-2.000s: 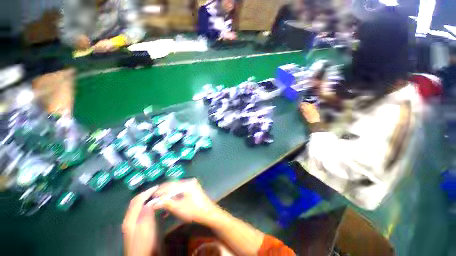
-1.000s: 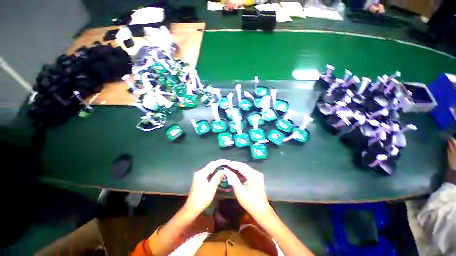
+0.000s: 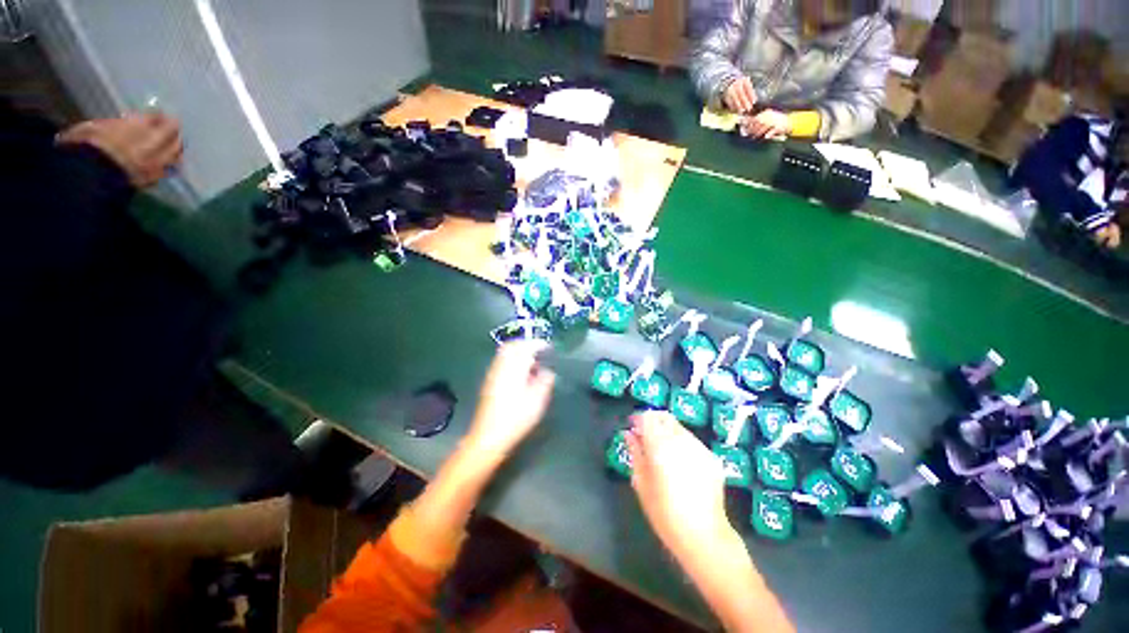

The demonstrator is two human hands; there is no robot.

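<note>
My left hand [image 3: 511, 393] reaches over the bench at the near edge of the pile of loose green circuit boards [image 3: 576, 247]; whether its fingertips hold anything cannot be told. My right hand [image 3: 675, 476] is on an open housing with a green board [image 3: 620, 454] at the left side of the group of such housings [image 3: 775, 467]. Its fingers cover part of that unit. White leads stand up from the grouped units. A dark round cover [image 3: 430, 409] lies alone near the bench edge, left of my left hand.
Black empty housings [image 3: 372, 186] are heaped at the far left, partly on a tan board [image 3: 464, 254]. Closed black units [image 3: 1034, 476] cluster at the right. A person's hand [image 3: 136, 146] shows at the left, others sit across the bench. An open carton [image 3: 161, 569] stands below.
The view has swung left. My hands, together on a small dark unit a second ago, are now apart; the left is at the loose boards and the right at the grouped housings.
</note>
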